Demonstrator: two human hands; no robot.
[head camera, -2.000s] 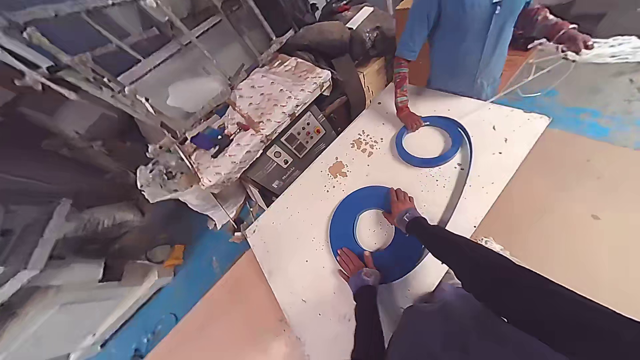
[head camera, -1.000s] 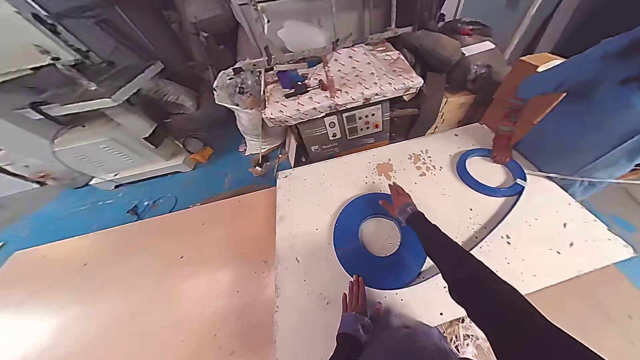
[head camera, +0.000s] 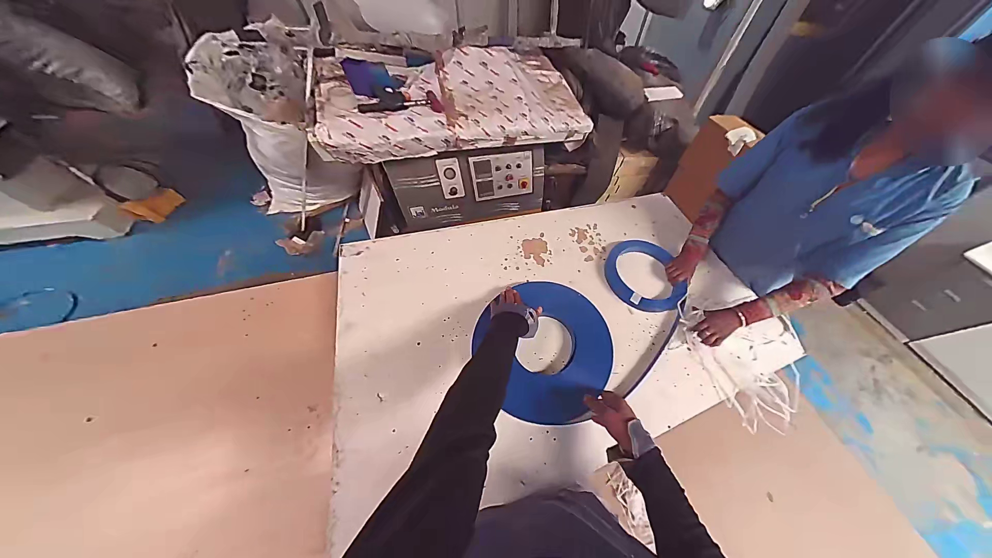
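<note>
A large flat coil of blue strip (head camera: 554, 387) lies on the white board tabletop (head camera: 403, 310). My left hand (head camera: 509, 304) rests on its upper left part, with the arm reaching across the left side. My right hand (head camera: 614, 415) touches its lower right edge, near where the strip leaves it, fingers apart. From there the strip curves up to a smaller blue coil (head camera: 620, 267), which bears a small white tag. A co-worker's hand (head camera: 682, 263) is on the smaller coil's right side. The co-worker's other hand (head camera: 717, 325) is at a tangle of white straps (head camera: 744, 364).
Behind the table stands a machine with a control panel (head camera: 500, 174), its top covered with printed wrapping. A stuffed white sack (head camera: 298, 167) stands left of it. A cardboard box (head camera: 701, 159) is beside the co-worker (head camera: 821, 194). A pale brown board (head camera: 170, 403) extends left.
My left hand has gone from the large coil's lower edge to its upper left, and my right hand from its top to the lower right. The co-worker's second hand now shows by the straps.
</note>
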